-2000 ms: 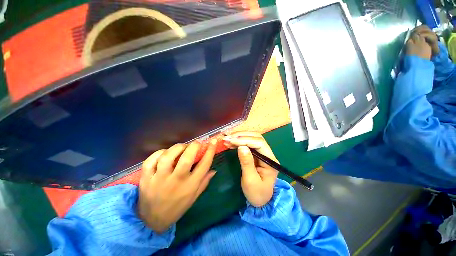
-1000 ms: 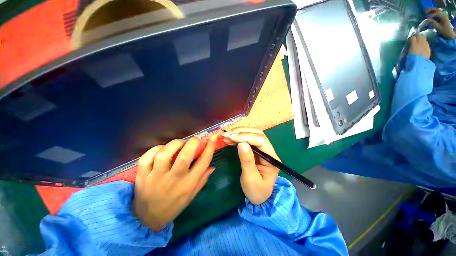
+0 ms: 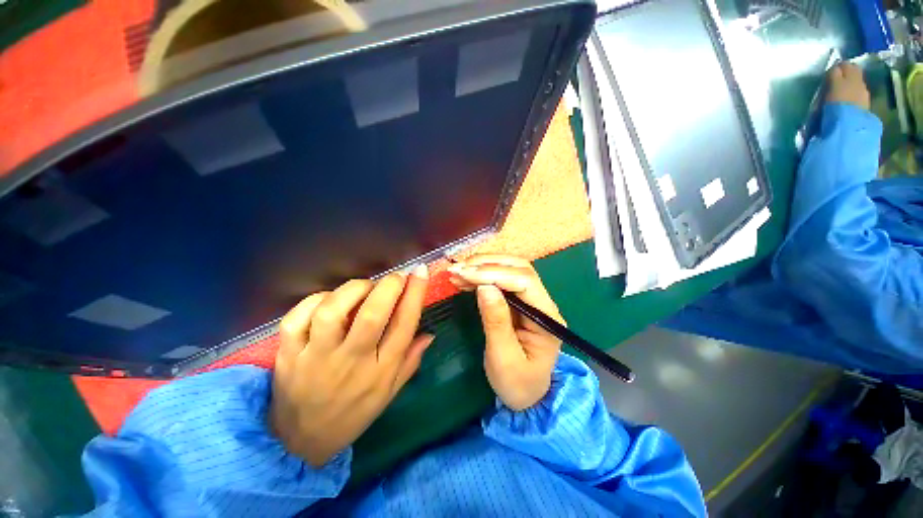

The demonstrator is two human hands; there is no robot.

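Note:
A large dark tablet housing (image 3: 304, 192) with pale square patches inside stands tilted, its near edge on the red-orange mat (image 3: 541, 202). My left hand (image 3: 349, 359) is bare, palm down, with fingertips on the housing's near edge; nothing can be seen held in it. My right hand (image 3: 514, 334) holds a slim black tool (image 3: 572, 341) between thumb and fingers. The tool's tip is at the near edge by the right corner, just right of my left fingertips. Any tiny part at the tip is too small to tell.
A thick tan ring (image 3: 167, 35) is behind the housing. Stacked housings with white sheets (image 3: 698, 152) lie at the right on the green bench (image 3: 597, 293). Another person's blue sleeve (image 3: 835, 223) and hand are at the far right. A grey floor with a yellow line shows below.
The housing looks larger and lower than two seconds ago. My left index finger has straightened along the edge. My right hand has barely moved. The other person's hands have shifted.

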